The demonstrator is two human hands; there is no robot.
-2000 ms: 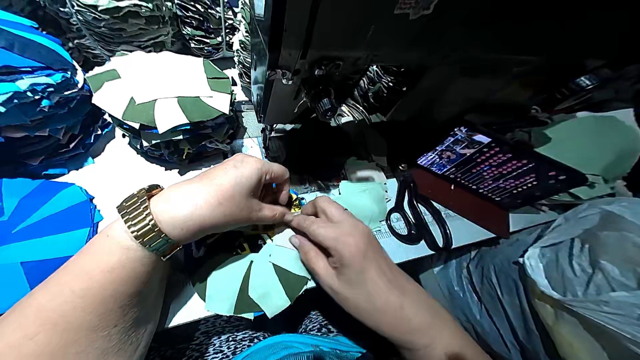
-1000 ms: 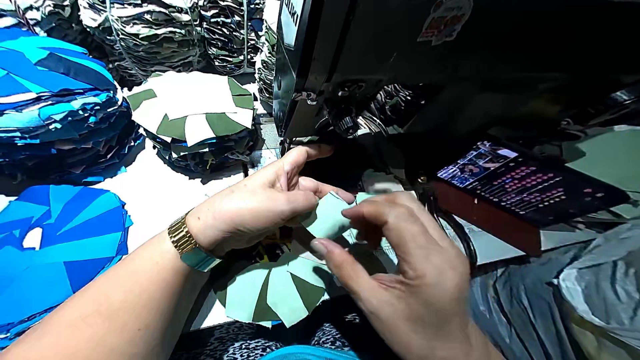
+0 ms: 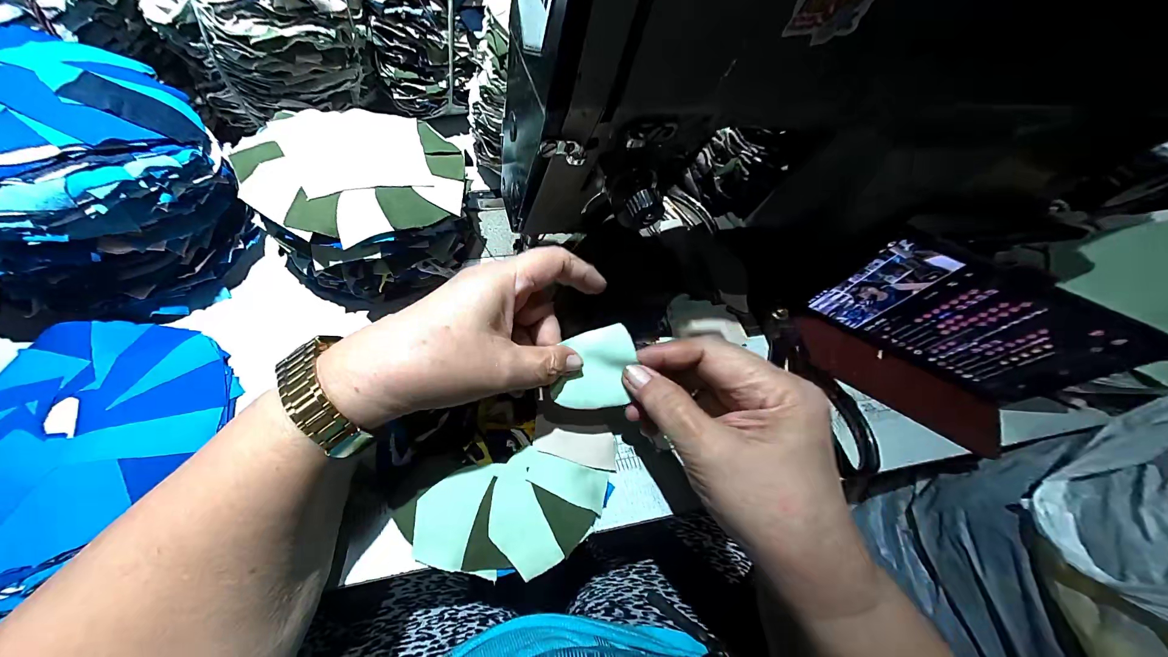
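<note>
Between my two hands is a small pale green fabric piece (image 3: 598, 367). My left hand (image 3: 474, 333), with a gold watch (image 3: 319, 397) at the wrist, pinches its left edge with the thumb; the index finger is stretched out. The thumb and index finger of my right hand (image 3: 730, 429) grip its right edge. Just below lies a fan of pale and dark green fabric pieces (image 3: 525, 525), near the table's front edge. A beige piece (image 3: 577, 447) shows at the fan's top. Black scissors (image 3: 853, 429) are partly hidden behind my right hand.
Tall stacks of blue pieces (image 3: 100, 201) and of white and green pieces (image 3: 365, 178) stand at the left, with a blue ring of pieces (image 3: 119, 429) in front. A black machine (image 3: 730, 82) rises behind my hands. Right are a propped lit screen (image 3: 967, 319) and grey plastic bags (image 3: 995, 529).
My hands worked close together over the fan two seconds ago; now they are apart with the pale green piece held up between them. The view has shifted somewhat.
</note>
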